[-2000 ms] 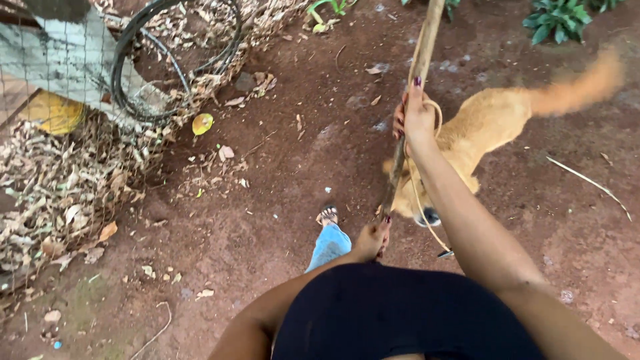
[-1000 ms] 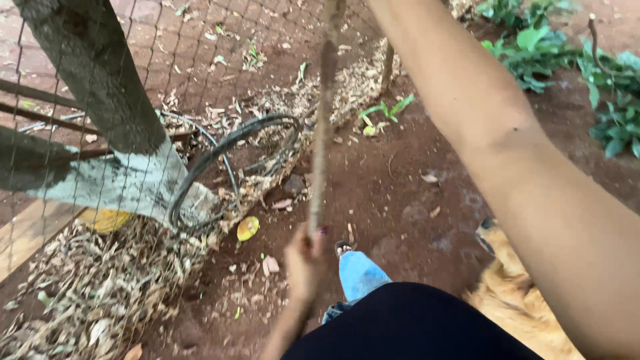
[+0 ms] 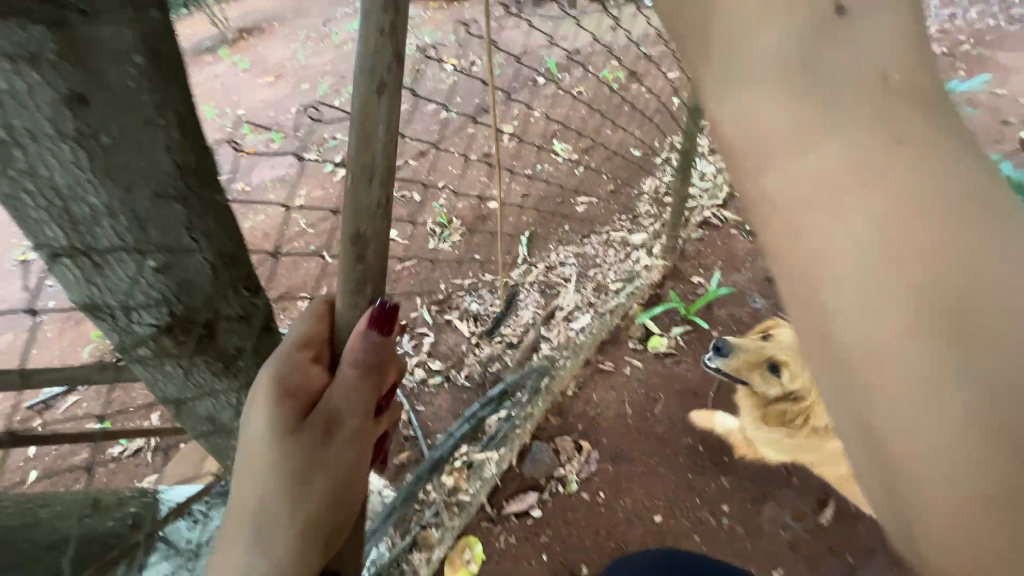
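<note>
My left hand is closed around a long wooden pole, its thumb with a dark red nail lying along the front. The pole stands nearly upright and runs out of the top edge. My right forearm reaches up across the right side; its hand is out of the frame, so what it holds is hidden. A thin tan cord hangs to the right of the pole, its lower end near a small dark piece. Beyond the forearm, a golden-haired dog looks up, partly covered by the arm.
A leaning tree trunk fills the left side. Wire mesh fencing spans behind the pole, with a fence post near the middle. Black hose lies by a strip of dry leaves. A small green plant grows near the dog.
My left hand has risen with the pole. The right hand, on the pole two seconds ago, has gone out of view above. The view has swung toward the fence and tree.
</note>
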